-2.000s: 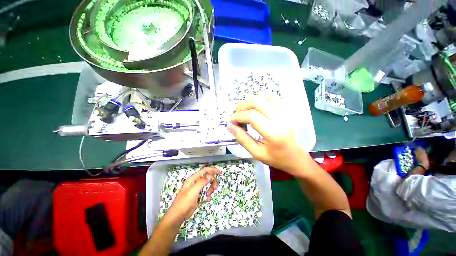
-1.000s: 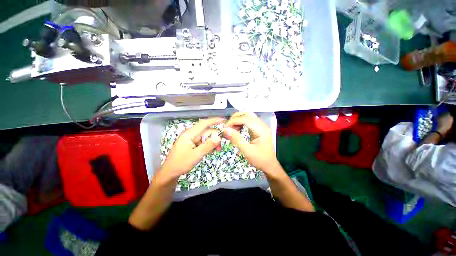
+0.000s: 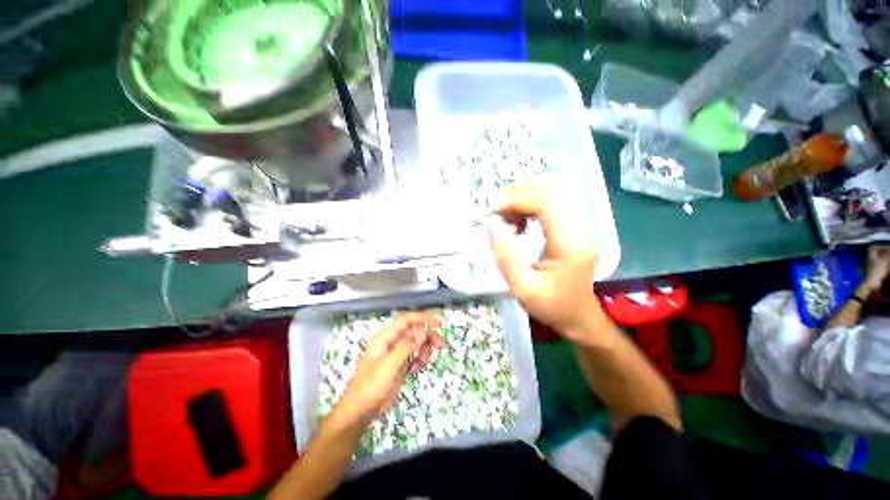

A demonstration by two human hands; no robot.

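Observation:
My left hand lies over the small white-and-green workpieces in the lap tub, fingers bent and low on the heap; whether it holds a piece cannot be told. My right hand is raised over the left part of the bench tub, beside the right end of the assembly machine. Its thumb and index finger are near each other, but glare and blur hide any piece between them. The machine's right end is washed out by glare.
The steel bowl feeder stands behind the machine. A blue tray lies behind the bench tub. Small clear boxes and an orange bottle are at right. A phone lies on a red stool. A person's white sleeve shows at far right.
One second ago both hands were together over the lap tub. My right hand has moved up and right over the bench tub; my left hand remains over the lap tub. The view has shifted too.

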